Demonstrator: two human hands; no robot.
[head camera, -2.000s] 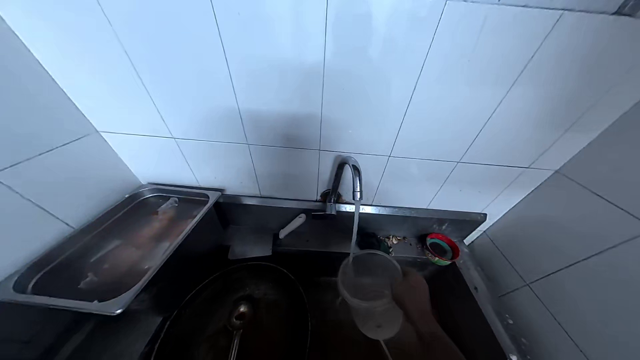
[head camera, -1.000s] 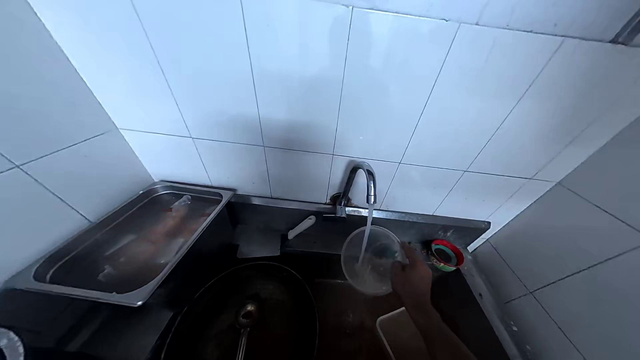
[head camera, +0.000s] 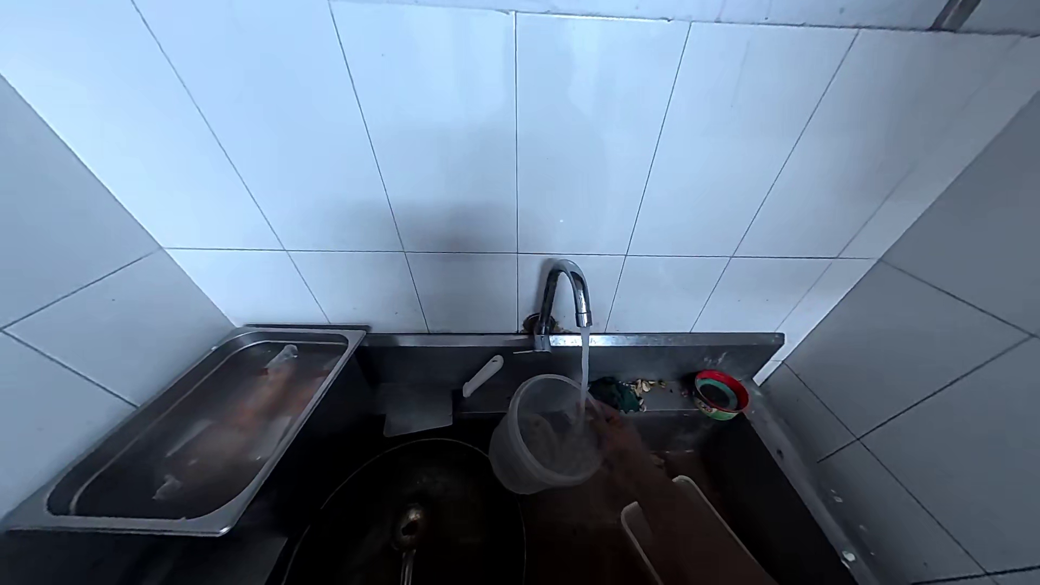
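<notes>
My right hand (head camera: 621, 443) grips the right rim of a translucent plastic container (head camera: 520, 451), tilted under the chrome faucet (head camera: 566, 284). A stream of water (head camera: 584, 357) runs from the spout into it. Below my right forearm is a white plastic tub (head camera: 638, 528) in the sink. To the container's lower left lies a large dark round pan (head camera: 353, 504) with a metal ladle (head camera: 409, 528) in it. My left hand is out of view.
A steel tray (head camera: 305, 422) of liquid with what looks like meat stands at left. A white-handled cleaver (head camera: 418, 410) lies on the sink ledge. Farther right are a dark green cloth (head camera: 615, 395), small food scraps (head camera: 642, 387) and a red-rimmed bowl (head camera: 719, 394). Tiled walls enclose the sink.
The container in my right hand has changed its tilt under the running water. The white tub beneath my forearm shows more than two seconds ago. A round object at the lower left edge has left view.
</notes>
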